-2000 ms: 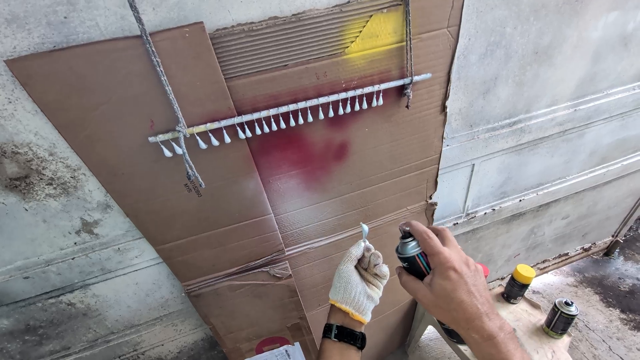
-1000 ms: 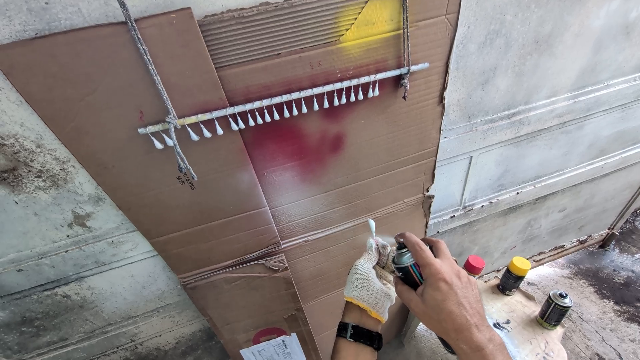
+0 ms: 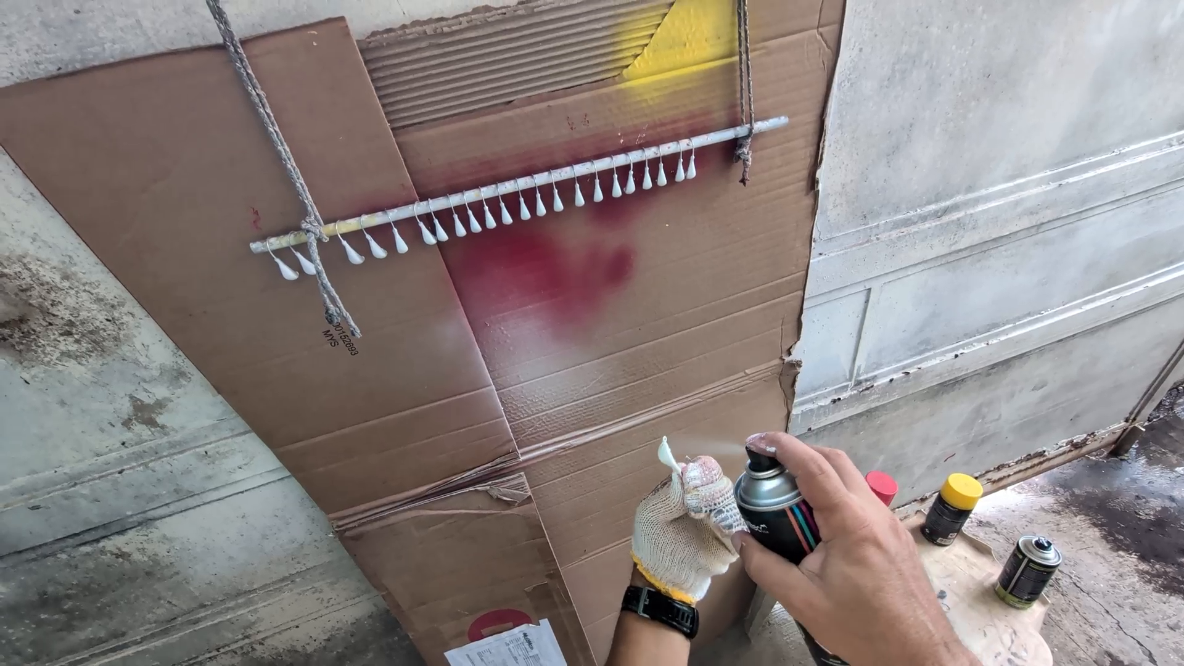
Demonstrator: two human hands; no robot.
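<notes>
My left hand [image 3: 684, 527], in a knit work glove, pinches a small white teardrop-shaped piece [image 3: 667, 453] that points up from its fingertips. Just to its right, my bare right hand [image 3: 846, 546] grips a black spray paint can [image 3: 777, 509], index finger on the nozzle. A faint mist spreads from the nozzle towards the white piece. Above both hands, a white rod [image 3: 555, 176] hangs from two cords [image 3: 268, 120], with several similar white teardrop pieces [image 3: 557, 198] hooked along it.
Cardboard sheets [image 3: 370, 407] with red, white and yellow overspray stand behind the rod against a grey wall [image 3: 999, 185]. At lower right, a yellow-capped can [image 3: 953, 509], an uncapped can [image 3: 1029, 572] and a red cap [image 3: 881, 487] are on a paint-marked surface. A paper label [image 3: 509, 647] lies at the bottom.
Two seconds ago the spray can stood a little apart from my gloved hand; now they are close together. A mist shows at the nozzle now.
</notes>
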